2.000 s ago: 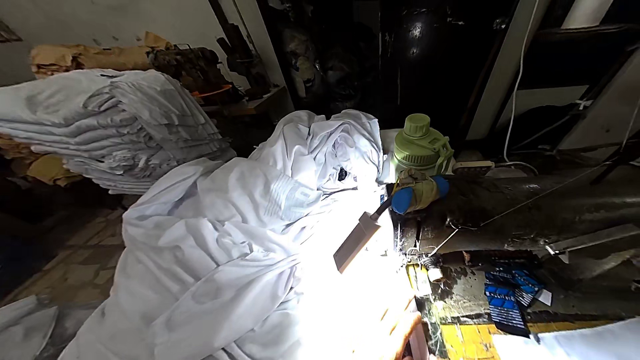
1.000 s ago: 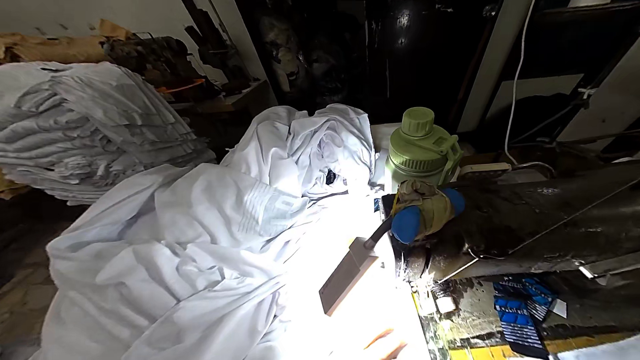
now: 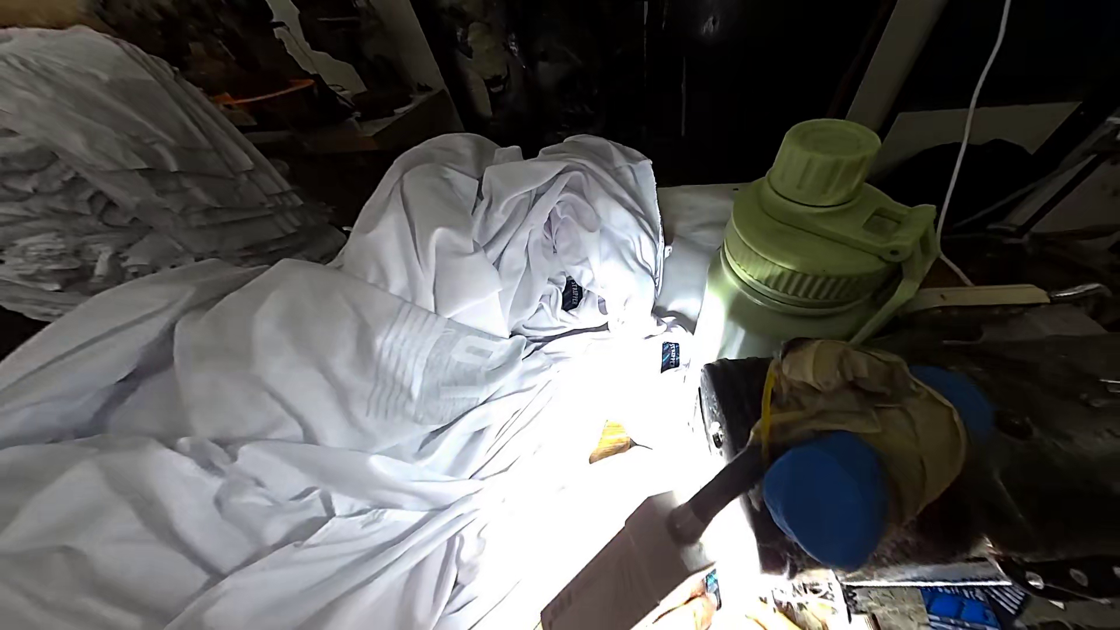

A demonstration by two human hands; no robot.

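Observation:
White garments (image 3: pixel 262 350) lie in a loose heap across the left and middle, with small dark labels bearing writing, one label (image 3: pixel 670 356) near the bottle. At the bottom, what looks like my right hand (image 3: pixel 687 608) shows only as a few fingers beside a small blue label (image 3: pixel 713 586); the lamp's glare and its head hide the rest, so its grip is unclear. My left hand is not in view. A rectangular lamp head (image 3: pixel 626 560) on a dark neck hangs over the brightly lit cloth. A small orange-yellow patch (image 3: pixel 612 442), not identifiable, shows in the glare.
A green-lidded bottle (image 3: pixel 805 254) stands behind the dark machine body (image 3: pixel 1041 455), on which a blue item wrapped in tan cloth (image 3: pixel 866 429) rests. Stacked white garments (image 3: pixel 131 175) rise at the left. Blue printed labels (image 3: pixel 962 608) lie lower right; a white cable (image 3: pixel 971 131) hangs behind.
The view has moved closer to the bottle and lamp. The fingers below the lamp, seen left of centre in its glow earlier, now show at its lower right edge.

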